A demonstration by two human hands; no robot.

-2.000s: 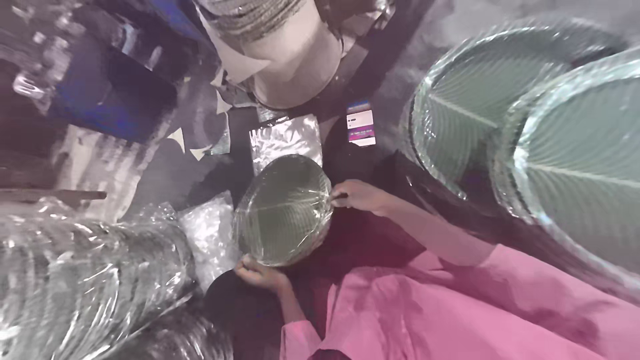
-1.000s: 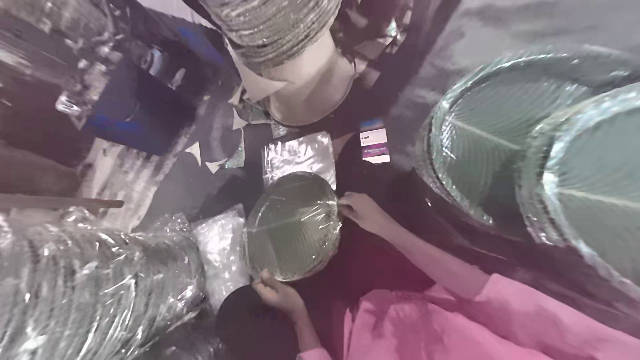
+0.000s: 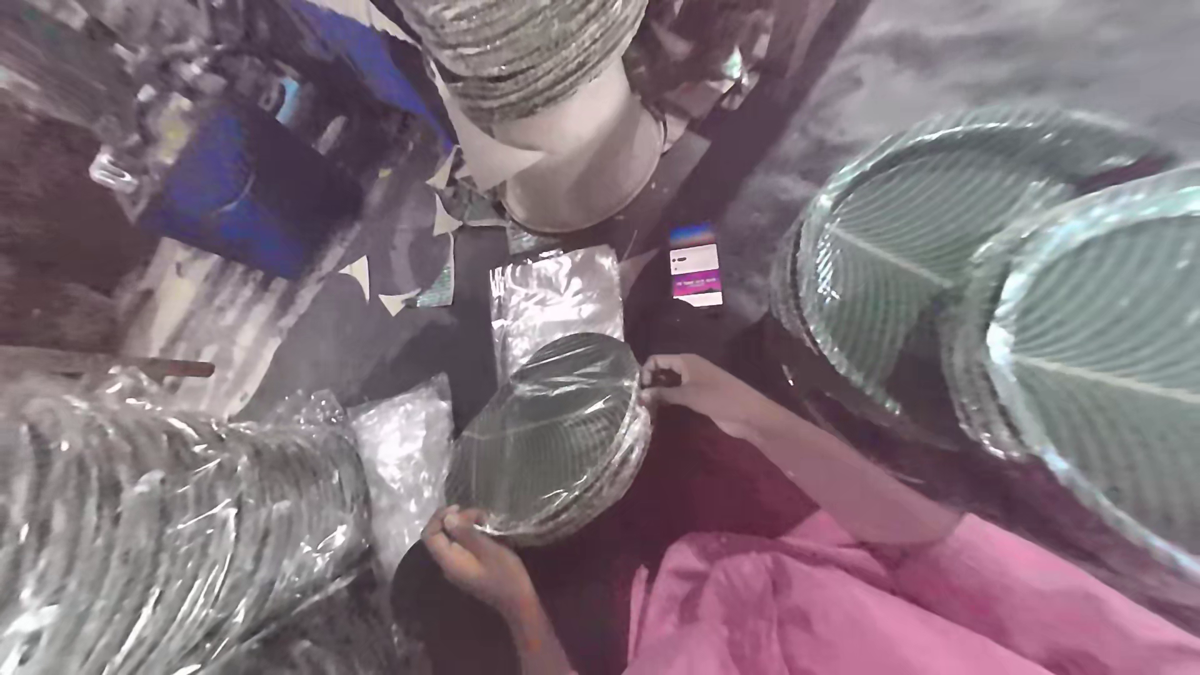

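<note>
A round stack of green leaf-patterned plates [image 3: 553,441], wrapped in clear plastic film, lies tilted between my two hands. The fingers of my left hand [image 3: 478,562] pinch its lower left edge. At its upper right edge, my right hand [image 3: 698,389] grips the rim or the film. Just beyond the stack is a pile of clear plastic bags [image 3: 558,295], partly covered by it. Another clear plastic bag or sheet [image 3: 405,464] lies to the left, close to my left hand.
Long wrapped stacks of plates [image 3: 178,534] fill the lower left. Large green leaf-patterned plates [image 3: 1106,337] stand stacked at the right. Ahead are a pale cylinder [image 3: 591,150] below a stack of round items, a lit phone [image 3: 695,267], paper scraps [image 3: 398,302] and a blue box [image 3: 234,187].
The film-wrapped stack has tilted, and its layered side edge now shows at the lower right. Both hands stay at its edges.
</note>
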